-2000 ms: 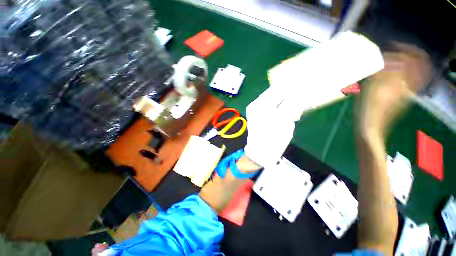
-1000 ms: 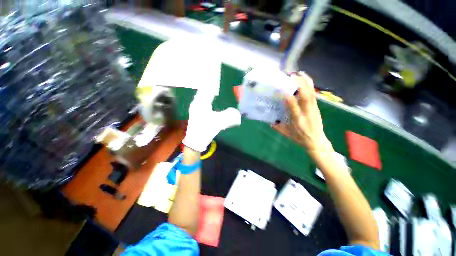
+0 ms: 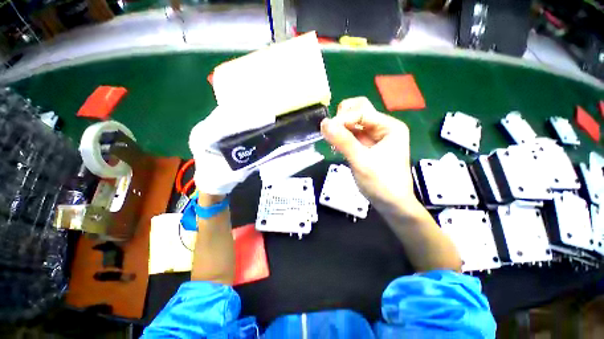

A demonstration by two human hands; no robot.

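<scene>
My left hand (image 3: 215,155), in a white glove with a blue wrist band, is closed on pale label sheets (image 3: 271,76). A glossy black logo label (image 3: 278,138) lies across the sheets' lower part. The fingertips of my bare right hand (image 3: 374,149) pinch its right end. A whitish edge shows below the label; I cannot tell if it is paper or a unit. Below my hands, a silver-white unit with rows of dots (image 3: 286,206) and another silver-white unit (image 3: 343,192) lie on the black mat (image 3: 324,265). My right hand partly covers the second one.
Stacked units (image 3: 536,169) fill the right side. Red pads (image 3: 399,92) and loose units lie on the green belt (image 3: 357,69). At left are a tape roll (image 3: 106,149) in its dispenser, partly hidden scissors (image 3: 185,177), a pale yellow pad (image 3: 170,245) and a plastic-wrapped bundle (image 3: 30,218).
My right hand no longer holds the unit seen one second ago and is now at the black label. The sheets are closer to my right hand, and the view has turned towards the right-hand stack.
</scene>
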